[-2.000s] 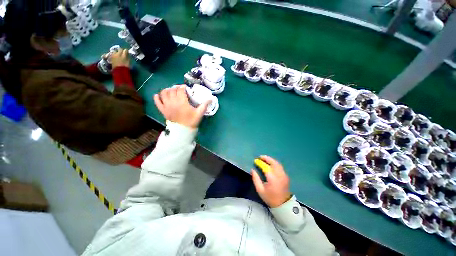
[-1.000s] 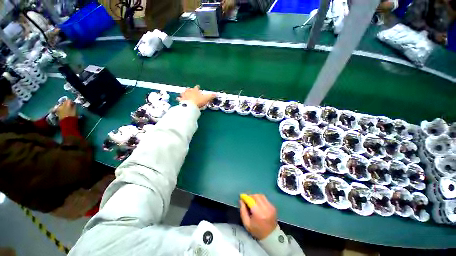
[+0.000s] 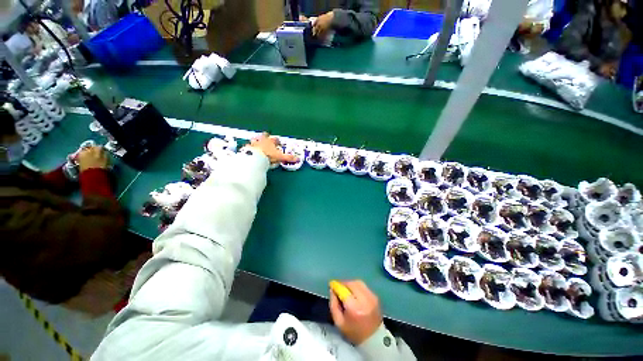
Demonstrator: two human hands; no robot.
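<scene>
White round camera housings with dark insides stand open side up in tight rows (image 3: 463,277) at the right. A single back row (image 3: 359,162) runs left along the white edge strip. My left hand (image 3: 268,149) is at the left end of that row, with a fingertip at the rim of the end housing (image 3: 292,158). The hand partly hides this spot, so its grip is unclear. My right hand (image 3: 357,310) is closed around a yellow-handled tool (image 3: 340,290) near the bench's front edge. Loose housings with dark parts (image 3: 171,195) lie left of my left sleeve.
The green bench (image 3: 317,218) curves along the green conveyor belt. A black fixture (image 3: 141,134) and a neighbouring worker's hand (image 3: 92,158) are at the left. A grey post (image 3: 474,81) rises behind the rows. Plain white covers with centre holes (image 3: 624,271) stand far right.
My left hand has moved from the loose pile to the left end of the back row and stays around there. My right hand keeps the yellow tool. The view has turned right.
</scene>
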